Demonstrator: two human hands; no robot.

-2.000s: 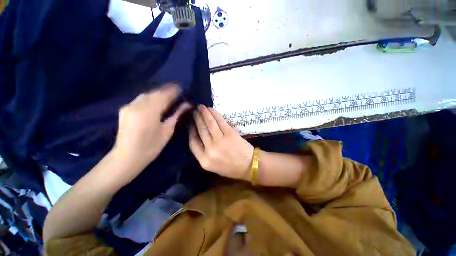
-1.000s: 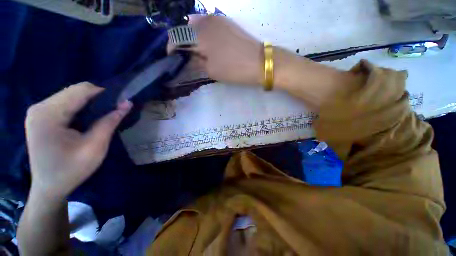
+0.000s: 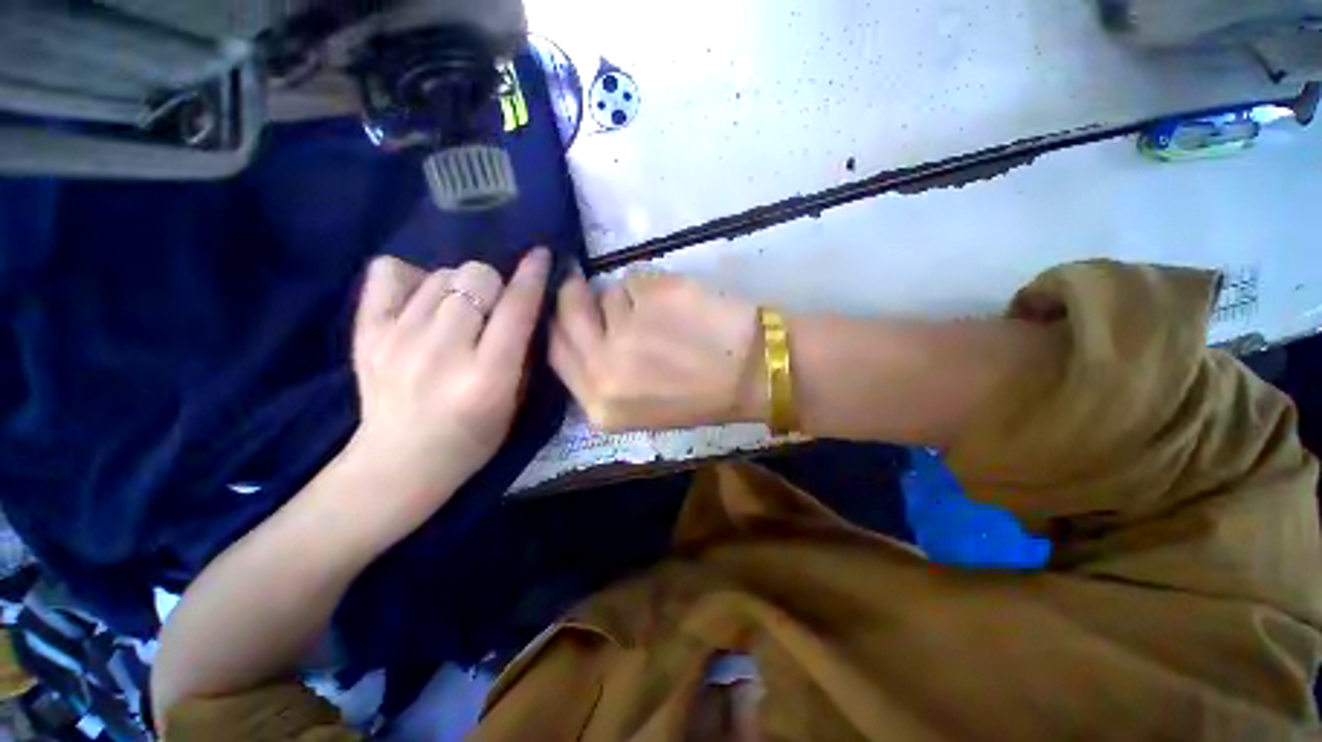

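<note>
A navy garment panel (image 3: 261, 334) covers the left of the table and hangs down at the front. Its right edge runs up under the head of the sewing machine (image 3: 334, 87). My left hand (image 3: 442, 348), with a ring, lies on the panel below the knurled knob (image 3: 471, 177), fingers bent and fingertips on the cloth. My right hand (image 3: 645, 348), with a gold bracelet, has thumb and fingers closed at the panel's right edge, beside my left fingertips. The presser foot and needle are hard to make out under the head.
A football sticker (image 3: 613, 100) and a round shiny plate are right of the machine head. A dark chipped gap (image 3: 870, 189) crosses the white table. A green-blue tool (image 3: 1200, 135) lies at the upper right. Blue material (image 3: 971, 515) is below the table edge. Scraps lie at lower left.
My right hand has come down from the knob to the panel's edge. My left hand has moved right, from a raised folded part to the cloth, which now lies flatter under the machine head.
</note>
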